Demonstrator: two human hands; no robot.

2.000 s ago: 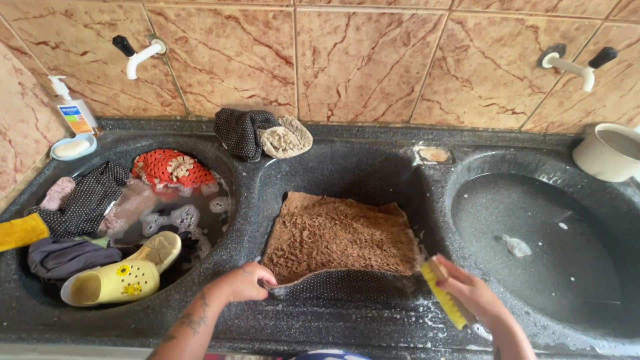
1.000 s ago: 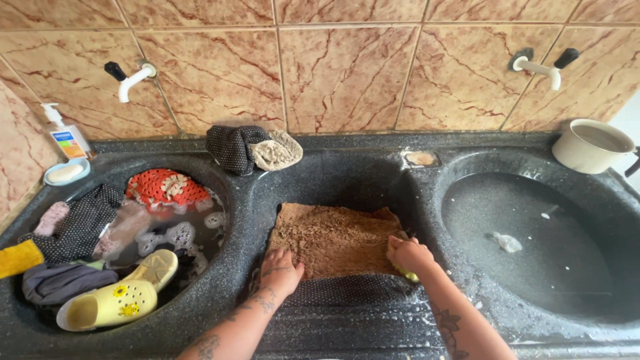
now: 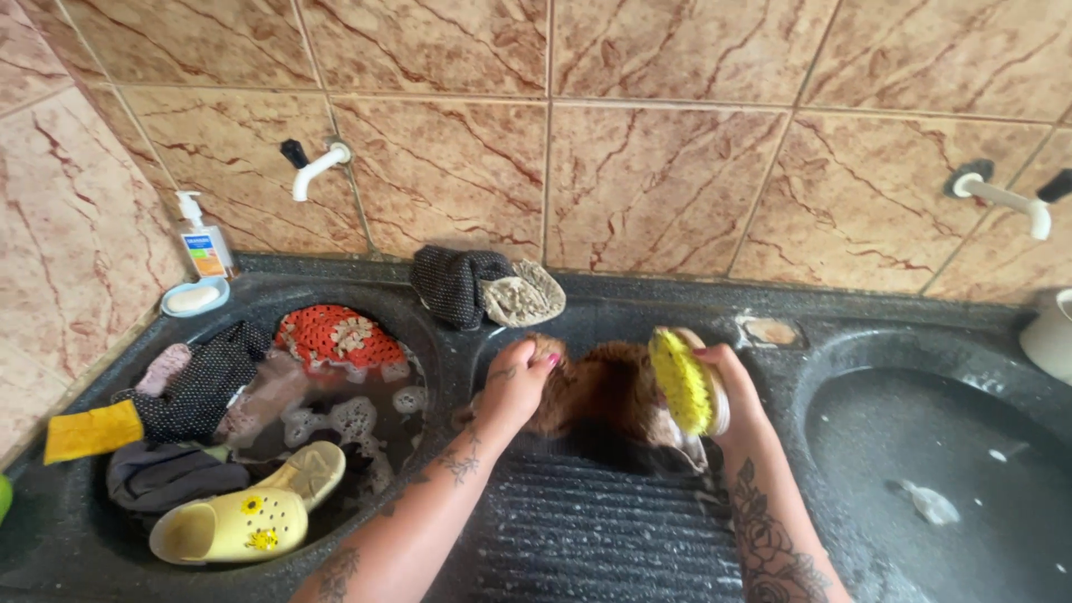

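A wet brown fabric piece [image 3: 615,381] lies bunched in the middle basin, above the ridged washboard [image 3: 611,536]. My left hand [image 3: 515,381] grips its left upper part, fingers closed on the cloth. In my right hand [image 3: 733,389] is a scrubbing brush [image 3: 687,381] with yellow bristles, tilted so that the bristles face left, beside the fabric's right side. Whether the fingers of my right hand also touch the fabric, I cannot tell.
The left basin holds a yellow clog [image 3: 234,523], dark dotted cloth [image 3: 205,381] and red crochet [image 3: 335,335] in sudsy water. Dotted fabric [image 3: 456,285] rests on the back rim. Soap [image 3: 194,298], a pump bottle [image 3: 205,243] and a pot [image 3: 1051,335] stand around. Water fills the right basin [image 3: 946,469].
The brown fabric, spread flat over the washboard before, is now bunched farther back in the basin. Both hands have moved back, and the brush is lifted with its bristles in view.
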